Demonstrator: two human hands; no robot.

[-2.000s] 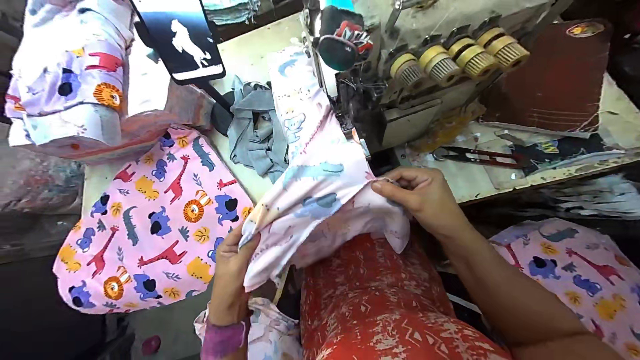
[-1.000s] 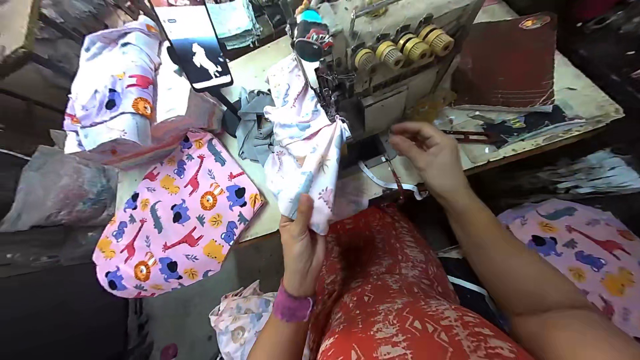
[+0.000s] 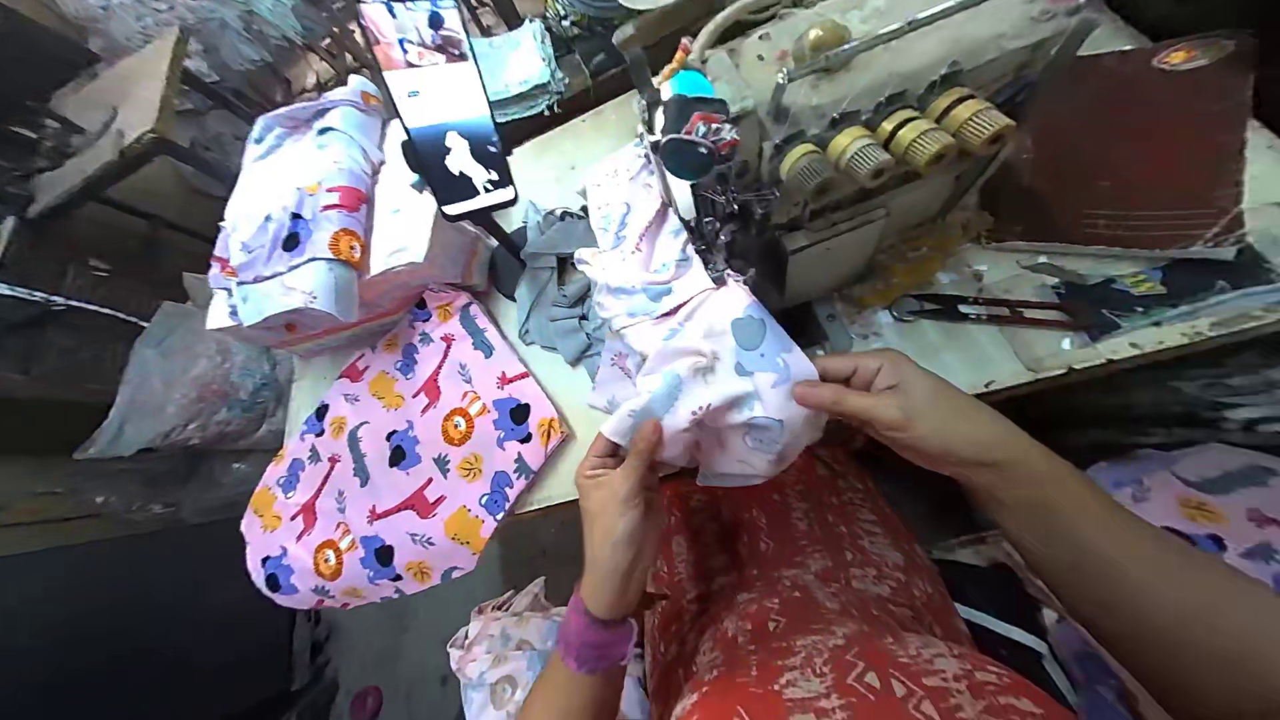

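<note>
A pale printed cloth (image 3: 700,370) runs from under the needle area of an overlock sewing machine (image 3: 850,200) down over the table's front edge. My left hand (image 3: 620,510), with a purple band at the wrist, pinches its lower left edge between thumb and fingers. My right hand (image 3: 880,405) pinches its right edge. The cloth's far part lies left of the presser foot, which is partly hidden. Crumpled grey cloth (image 3: 560,285) lies just left of it. A pink animal-print fabric piece (image 3: 410,460) hangs over the table's front edge farther left.
Stacked folded fabric (image 3: 300,220) stands at the left, beside a phone (image 3: 445,120) on a holder. Thread snips or small scissors (image 3: 985,310) lie right of the machine, near a dark red board (image 3: 1130,150). More printed cloth (image 3: 550,650) hangs below the table.
My right hand, held apart from the cloth one second ago, now grips its right edge. The cloth, bunched in my left hand then, is now spread between both hands. The view has shifted.
</note>
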